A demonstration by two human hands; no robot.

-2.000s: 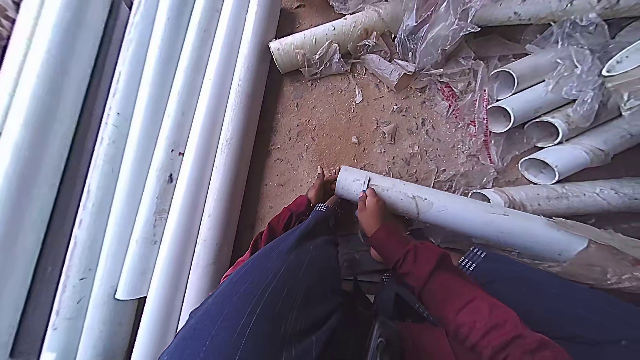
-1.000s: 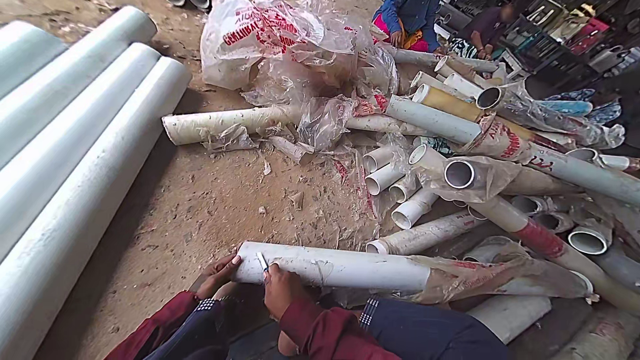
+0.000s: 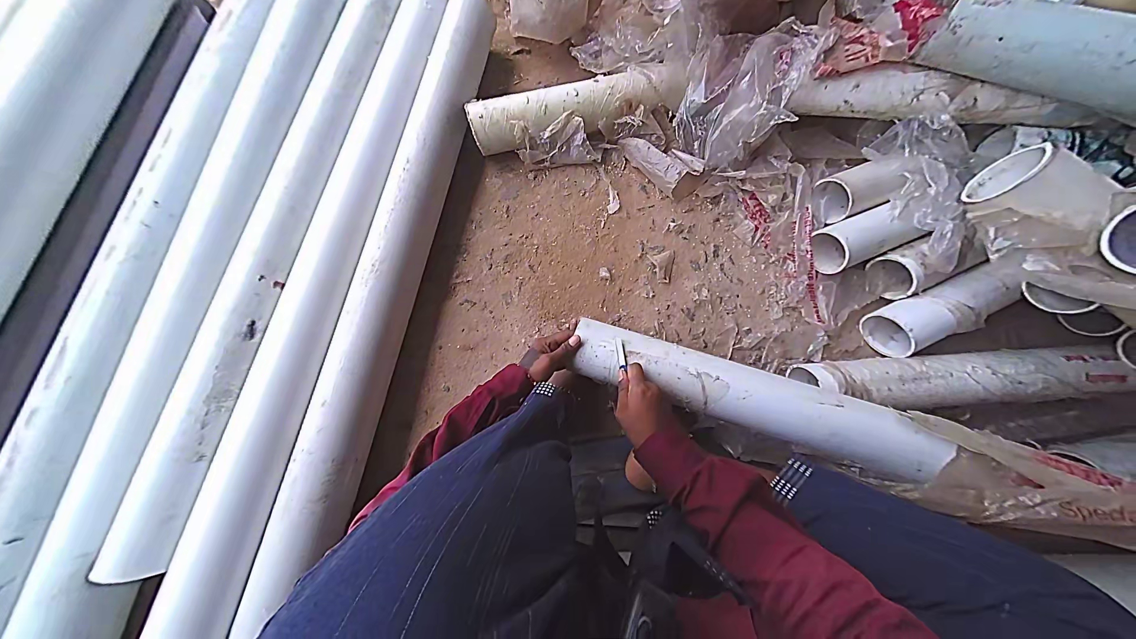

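A white plastic pipe [image 3: 763, 399] lies across in front of me, its right part wrapped in torn, printed plastic film [image 3: 1021, 470]. My left hand [image 3: 554, 352] grips the pipe's left end, fingers at the rim. My right hand [image 3: 641, 401] holds a small thin tool with a pale blade [image 3: 620, 352], which looks like a knife; the blade rests on or just over the pipe's surface near that end. Most of the tool's handle is hidden in my fingers.
Several long white pipes [image 3: 355, 302] lie side by side at left. A cream pipe [image 3: 568, 106] with crumpled clear film [image 3: 737, 98] lies beyond the sandy ground [image 3: 550, 240]. Several shorter pipes [image 3: 941, 311] are heaped at right, some with film on them.
The view has swung up toward the pipe heap and back down. Both hands stay near the same end of the pipe, with the tool in my right hand throughout.
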